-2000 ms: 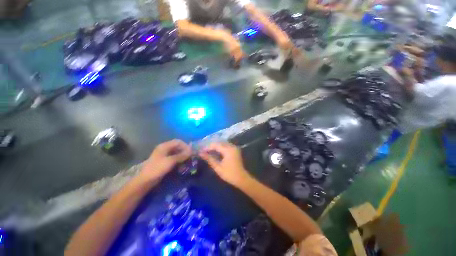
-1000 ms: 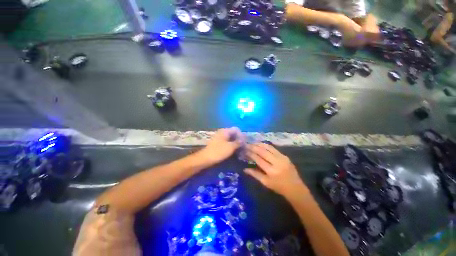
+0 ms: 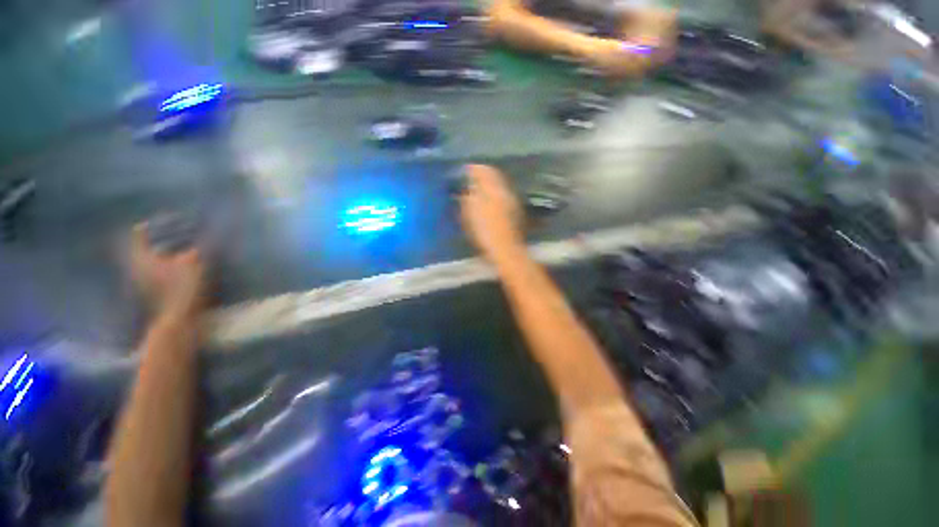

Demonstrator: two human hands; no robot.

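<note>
The picture is blurred by motion. My left hand [image 3: 170,270] is over the green conveyor at the left, with its fingers around a dark unit [image 3: 173,233]. My right hand [image 3: 494,214] reaches over the belt past the pale rail, and a small dark spot shows at its fingertips; whether it is held is unclear. A lit cyan LED module [image 3: 371,218] lies on the belt between my hands. A heap of LED modules [image 3: 412,412] glows blue on the dark bench in front of me, one ring brightly lit.
The pale rail [image 3: 381,293] crosses between bench and belt. Other units [image 3: 402,131] lie on the belt, one [image 3: 546,196] close to my right hand. Black housings [image 3: 659,309] are heaped at right. A person's arms [image 3: 577,39] are across the belt. A cardboard box [image 3: 752,484] is at lower right.
My hands were together at the rail and have moved apart, the left out to the left and the right forward, both over the belt. The view has turned and tilted.
</note>
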